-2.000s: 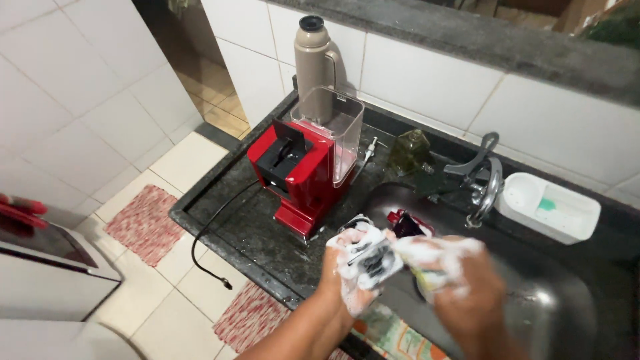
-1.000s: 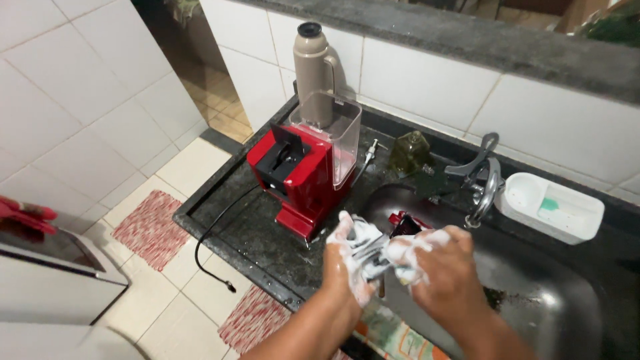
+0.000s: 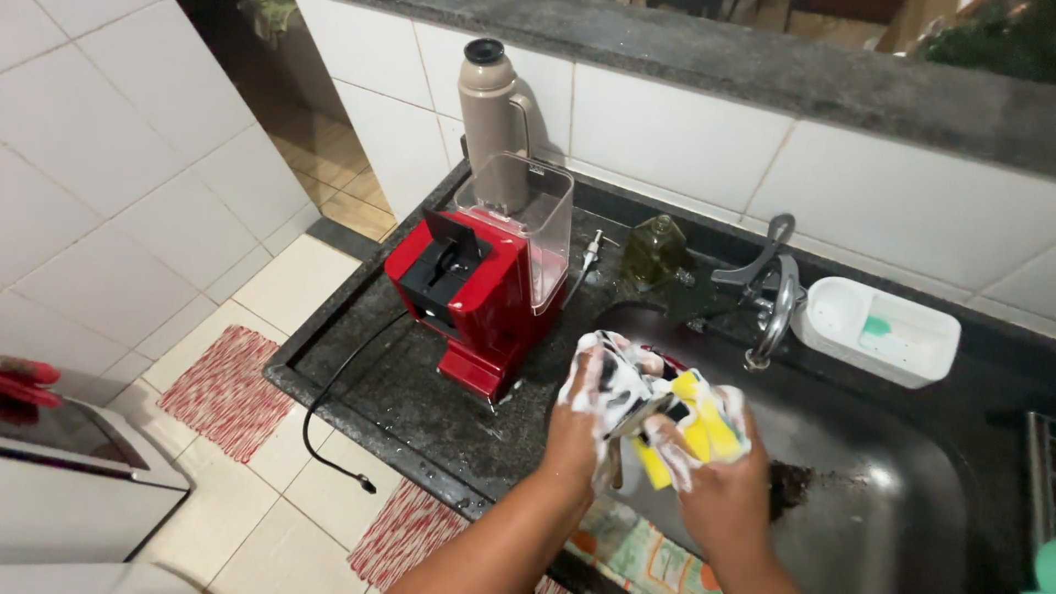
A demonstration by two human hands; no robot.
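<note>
Above the left part of the steel sink [image 3: 850, 487], my left hand [image 3: 584, 404] grips a small dark part [image 3: 624, 388] coated in white foam; its exact kind cannot be told. My right hand [image 3: 718, 445] holds a yellow sponge [image 3: 701, 417] pressed against that part, with suds over the fingers of both hands. Behind my hands, a red and dark item lies in the sink, mostly hidden. Left of them stands a red coffee machine [image 3: 487, 305] with a clear water tank [image 3: 549, 223] at its back.
A beige thermos [image 3: 495, 124] stands behind the machine, whose black cord [image 3: 309, 421] hangs over the counter edge. A green bottle [image 3: 654, 252], the chrome faucet [image 3: 775, 313] and a white sink caddy [image 3: 879, 330] line the back. A patterned cloth [image 3: 643, 549] lies at the sink's front.
The yellow sponge shows plainly in my right hand now, where foam and fingers mostly covered it before. Both hands have stayed together over the sink.
</note>
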